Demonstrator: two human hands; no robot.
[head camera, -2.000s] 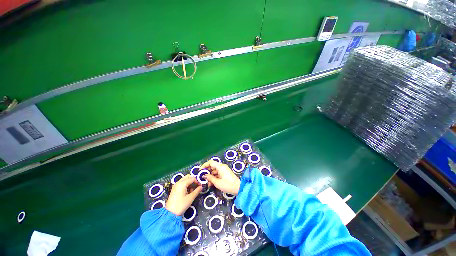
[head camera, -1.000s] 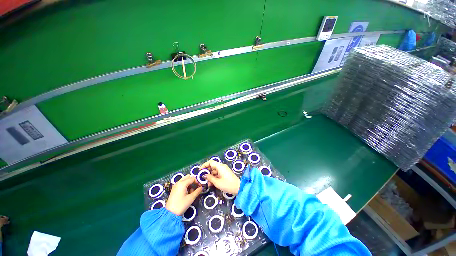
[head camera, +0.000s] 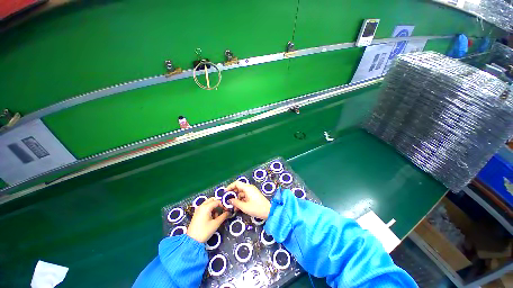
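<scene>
A clear blister tray (head camera: 230, 260) lies at the lower centre with several round units, each with a white ring around a dark purple centre. My left hand (head camera: 206, 218) and my right hand (head camera: 248, 199) meet over the tray's upper middle. Between their fingertips they hold one round unit (head camera: 229, 198), its ring facing up. The fingers hide its edges and part of the tray below. Tiny brown-gold bits show beside the units. Both hands come out of blue sleeves.
Tall stack of silvery trays (head camera: 439, 115) at right. White card (head camera: 378, 229) right of the tray. Crumpled white paper (head camera: 48, 274) at lower left. Small white scrap (head camera: 328, 136) and thin dark ring (head camera: 300, 135) on the green surface. Green panel with rail (head camera: 253, 59) and wire hoop (head camera: 207, 75) behind.
The white scrap and thin dark ring have moved left along the green surface. The loose white ring at far left is gone from view. My hands have barely moved, still holding the unit.
</scene>
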